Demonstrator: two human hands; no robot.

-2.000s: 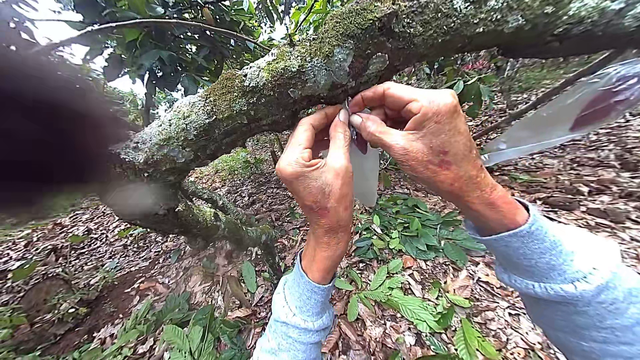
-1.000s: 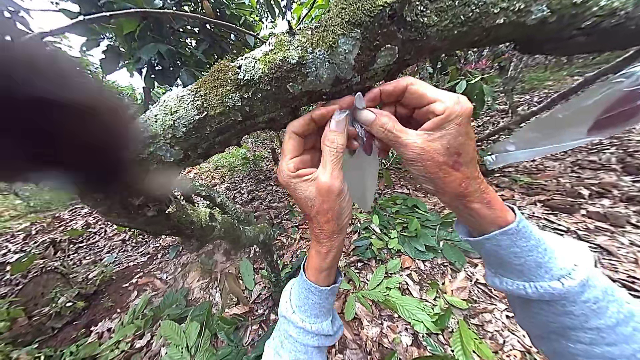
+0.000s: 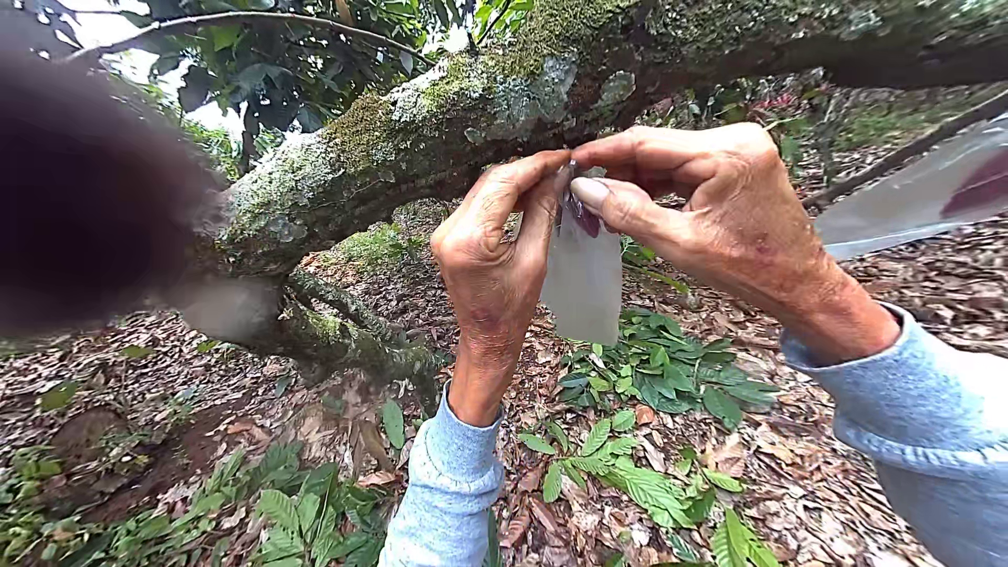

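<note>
Both hands meet just under a mossy, lichen-covered tree branch (image 3: 488, 102). My left hand (image 3: 504, 244) pinches the gathered top of a translucent plastic bag (image 3: 587, 287) between thumb and fingers. From the other side, my right hand (image 3: 709, 213) grips the same gathered top, its thumb and index finger beside the left fingertips. A small dark red pod (image 3: 584, 219) shows through the plastic near the top, and the bag's pale lower part hangs straight down. The fingers hide how the bag's top meets the branch.
Another translucent bag with a dark red pod inside (image 3: 976, 185) hangs at the right edge. A thin branch (image 3: 906, 150) slants near it. The trunk (image 3: 339, 339) bends low at left. Leaf litter and green seedlings (image 3: 661, 370) cover the ground. A dark blurred shape blocks the upper left.
The fingertips have shifted about the bag's top; the left thumb, raised earlier with its nail showing, is now turned in against the plastic. Both hands remain below the branch.
</note>
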